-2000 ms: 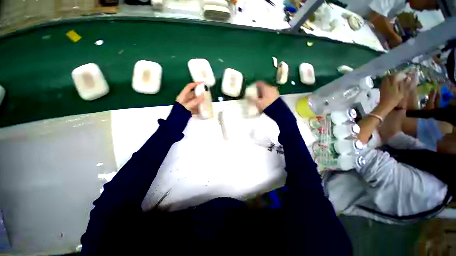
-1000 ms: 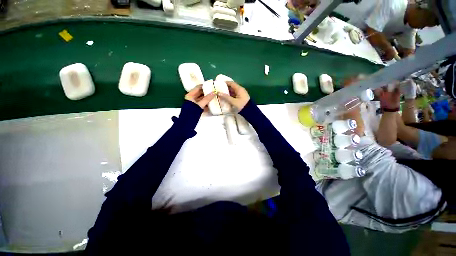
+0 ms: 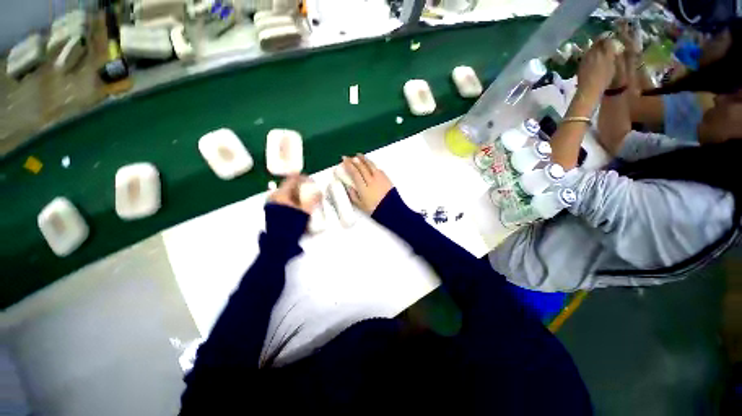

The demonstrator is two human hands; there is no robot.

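My left hand (image 3: pixel 290 193) is at the belt-side edge of the white sheet (image 3: pixel 382 272), its fingers closed on a slim cream case piece (image 3: pixel 309 195), slightly blurred. My right hand (image 3: pixel 370 185) is just to the right, its fingers on another cream case piece (image 3: pixel 345 176). Narrow cream pieces (image 3: pixel 341 208) stand close together on the sheet between and below the hands; the fingers partly hide where they meet. A whole cream case with a tan mark (image 3: pixel 284 152) lies flat on the green belt just beyond my left hand.
The dark green belt (image 3: pixel 187 106) carries more cream cases on the left (image 3: pixel 137 190) and right (image 3: pixel 419 97). A white strip (image 3: pixel 354 94) and a yellow scrap (image 3: pixel 32 165) lie on it. Capped bottles (image 3: pixel 529 180) stand right, beside a seated person (image 3: pixel 635 219). Piled cases (image 3: pixel 146 41) lie beyond the belt.
The view has turned and shifted. My hands, which held cream pieces together, are now apart and lower over the sheet. A second case now lies flat on the belt just beyond my left hand.
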